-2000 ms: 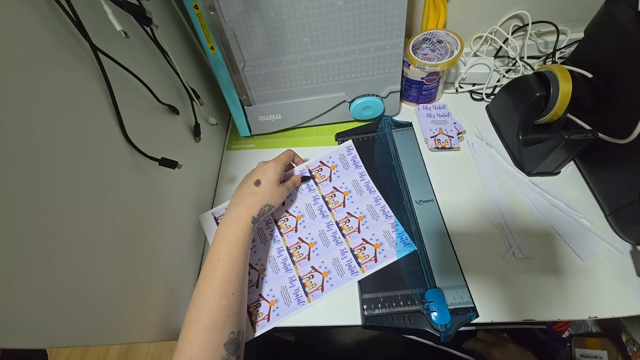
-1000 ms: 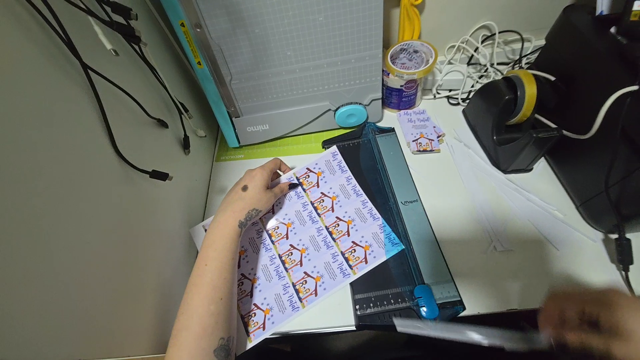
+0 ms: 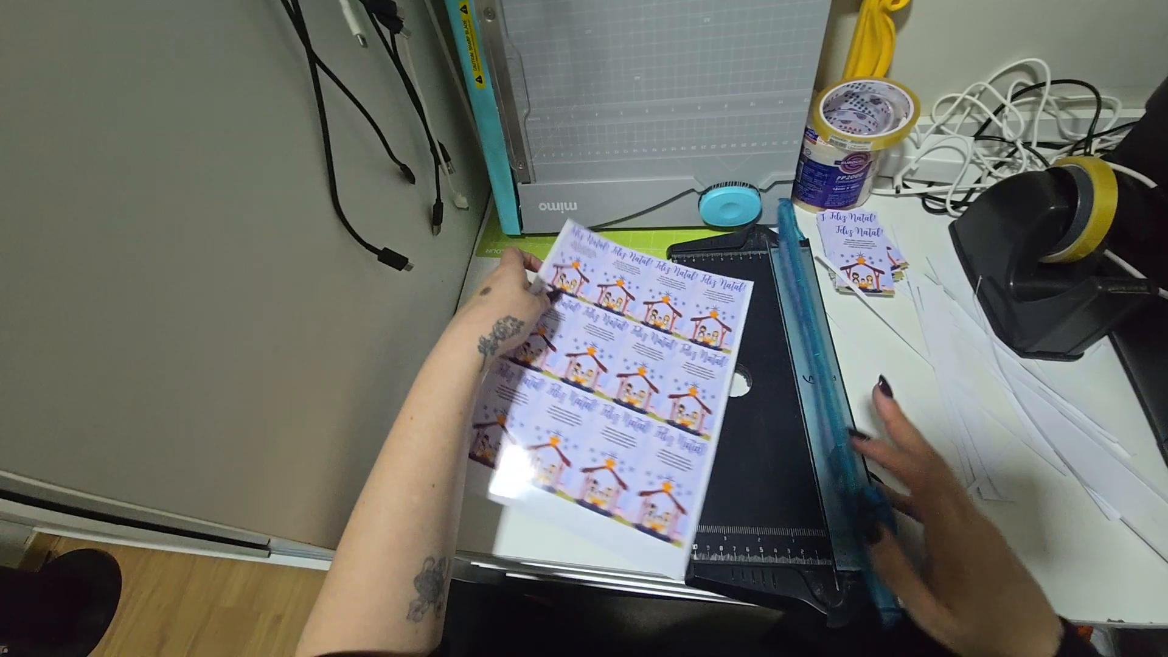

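Observation:
My left hand (image 3: pixel 511 301) grips the upper left edge of a glossy printed sheet (image 3: pixel 630 383) with repeated nativity cards. Another printed sheet lies partly beneath it at the left. The sheet's right edge overlaps the black base of a paper trimmer (image 3: pixel 762 456). My right hand (image 3: pixel 940 520) is at the trimmer's blue clear rail (image 3: pixel 817 392), which looks lifted along the right side. Its fingers are spread and touch or nearly touch the rail and the blue cutter slide (image 3: pixel 876 516); whether they grip it cannot be told.
A grey and teal paper cutter (image 3: pixel 639 109) stands behind. Rightward are cut cards (image 3: pixel 858 255), white paper strips (image 3: pixel 1022 392), a tape dispenser (image 3: pixel 1049 255), tape rolls (image 3: pixel 839 137) and tangled cables (image 3: pixel 985 119). Black cables (image 3: pixel 328 164) hang at the left.
The printed sheet has turned more upright in my left hand. My right hand, blurred at lower right a second ago beside a white strip, is now at the trimmer, whose rail has lifted.

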